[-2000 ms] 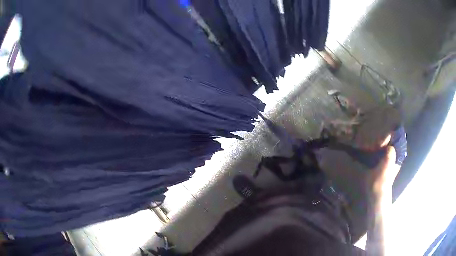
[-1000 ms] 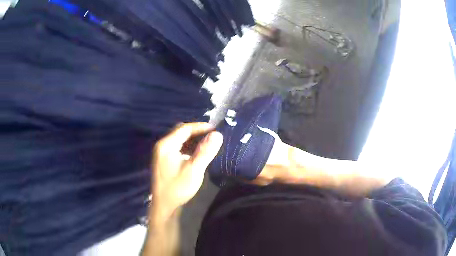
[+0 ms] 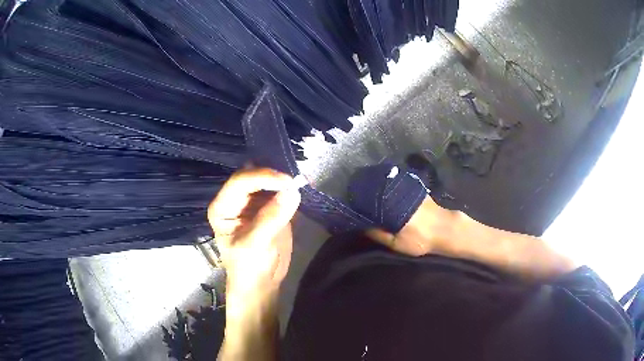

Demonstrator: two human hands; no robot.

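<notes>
My left hand (image 3: 251, 211) pinches a dark navy denim strip (image 3: 272, 134) at a small white tag (image 3: 300, 181). The strip's pointed, pale-stitched end sticks up past my fingertips, over the hanging strips. Its other part runs right to a folded denim bundle (image 3: 364, 194) over my right hand (image 3: 416, 229), whose fingers are mostly hidden by it. Two small white pieces show on the bundle. A broad mass of hanging navy strips (image 3: 127, 141) fills the left side, ragged ends towards the middle.
Grey floor (image 3: 558, 42) lies beyond the strip ends, with dark and greyish scraps (image 3: 480, 144) on it. A pale bar end (image 3: 459, 49) sticks out under the strips. A white surface (image 3: 141, 296) shows at lower left, with dark ragged ends (image 3: 194, 331) beside it. My dark clothing (image 3: 452, 303) fills the bottom.
Since one second ago, a strip end with a tag is raised in my left hand, away from the bundle. The view has shifted. Two seconds ago only one hand showed, at the right.
</notes>
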